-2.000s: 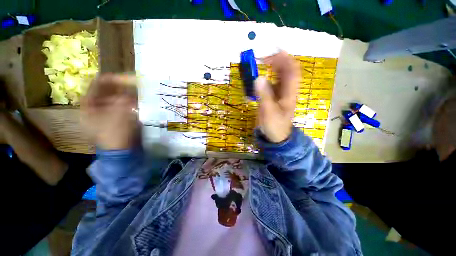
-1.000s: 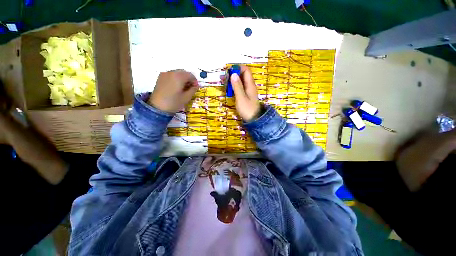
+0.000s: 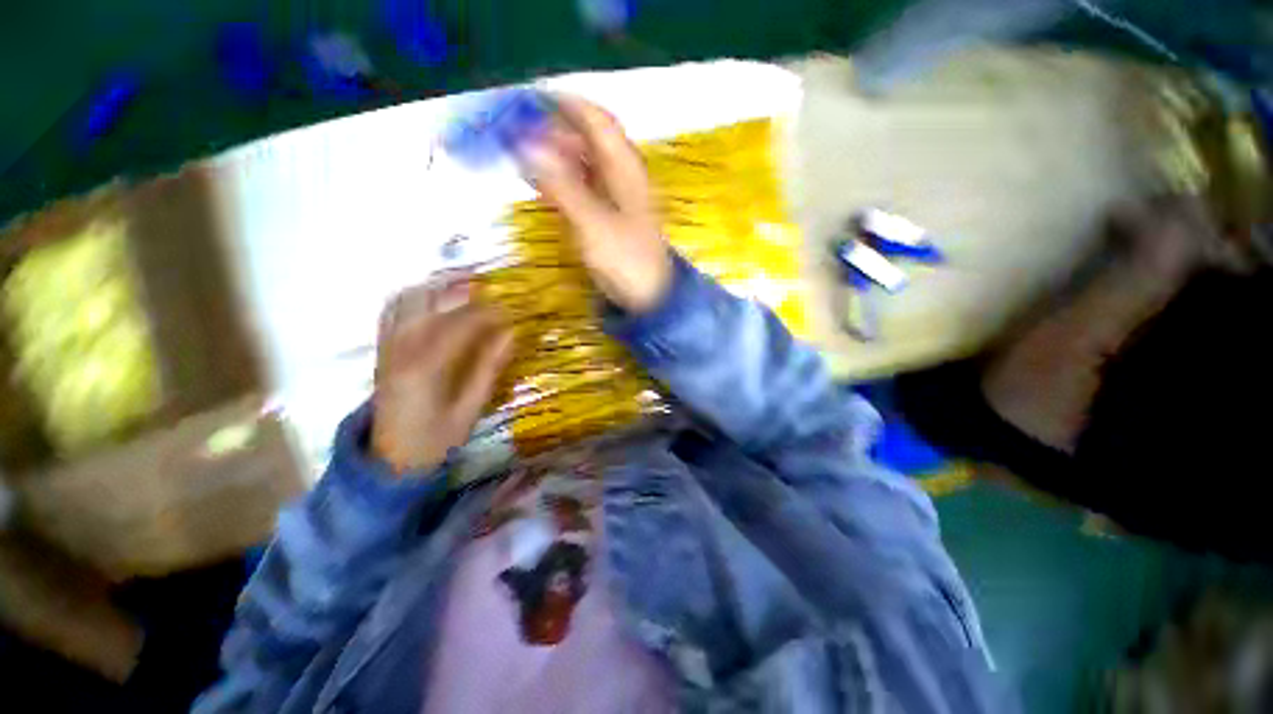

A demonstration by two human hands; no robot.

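Observation:
My right hand holds a blue battery cell, blurred, over the upper part of the white sheet. My left hand is blurred over the left edge of the amber-wrapped wired parts, fingers curled; whether it holds anything I cannot tell. The amber parts lie in tight rows on the sheet, with thin dark leads.
A cardboard box at the left holds yellow pieces. Blue cells with white labels lie on the tan board at the right. Blurred blue cells lie on the green belt. A person's arm is at the right, another lower left.
The view has turned and shifted. My right hand has moved away from my left, up towards the belt side, with the blue cell. My left hand is lower, over the amber rows' left edge.

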